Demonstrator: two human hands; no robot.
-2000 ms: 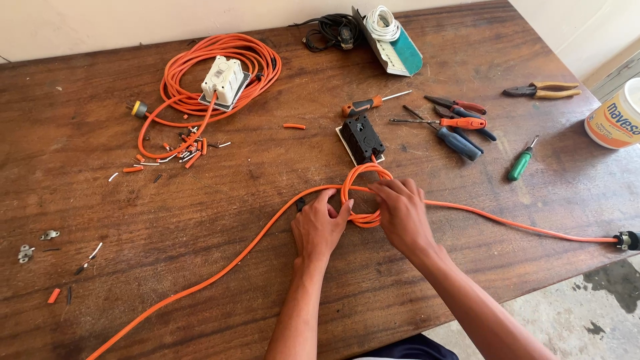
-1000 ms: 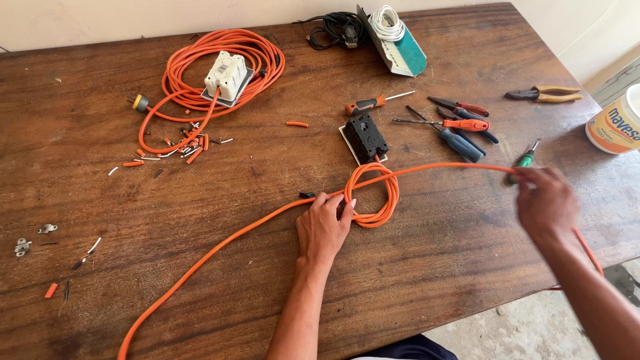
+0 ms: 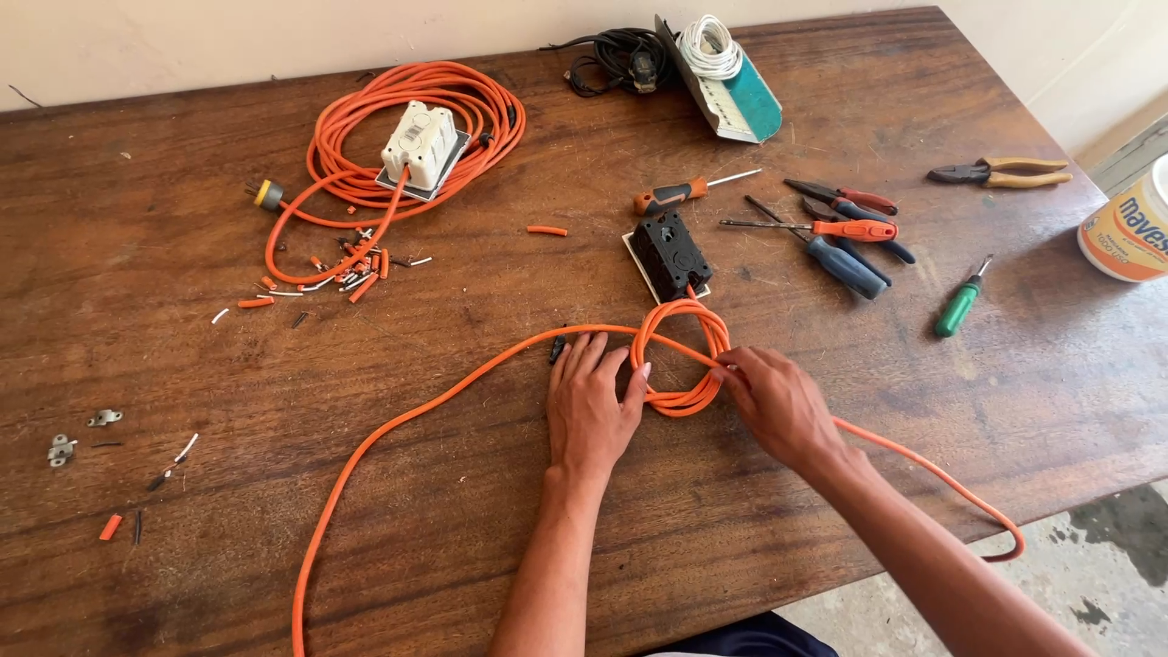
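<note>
An orange electrical cable lies in a small coil (image 3: 683, 401) just below a black outlet box (image 3: 672, 251), which the cable enters. My left hand (image 3: 589, 392) rests at the coil's left side, thumb on its loops, fingers flat beside the cable; whether it grips the cable is unclear. A small black piece (image 3: 557, 347) lies by its fingertips. My right hand (image 3: 776, 401) pinches the cable at the coil's right side. From there the cable runs right and over the table's front edge. Its other part curves left and down out of view.
A larger orange cable coil (image 3: 328, 137) with a white outlet box (image 3: 420, 146) lies back left, near cable scraps (image 3: 365, 265). Screwdrivers (image 3: 849, 265) and pliers (image 3: 999, 173) lie right, a plastic tub (image 3: 1131, 228) beyond. Metal clamps (image 3: 61, 450) lie far left.
My right hand went from the coil out to the right by the green screwdriver, then came back to the coil's right side with cable in it. My left hand has stayed by the coil.
</note>
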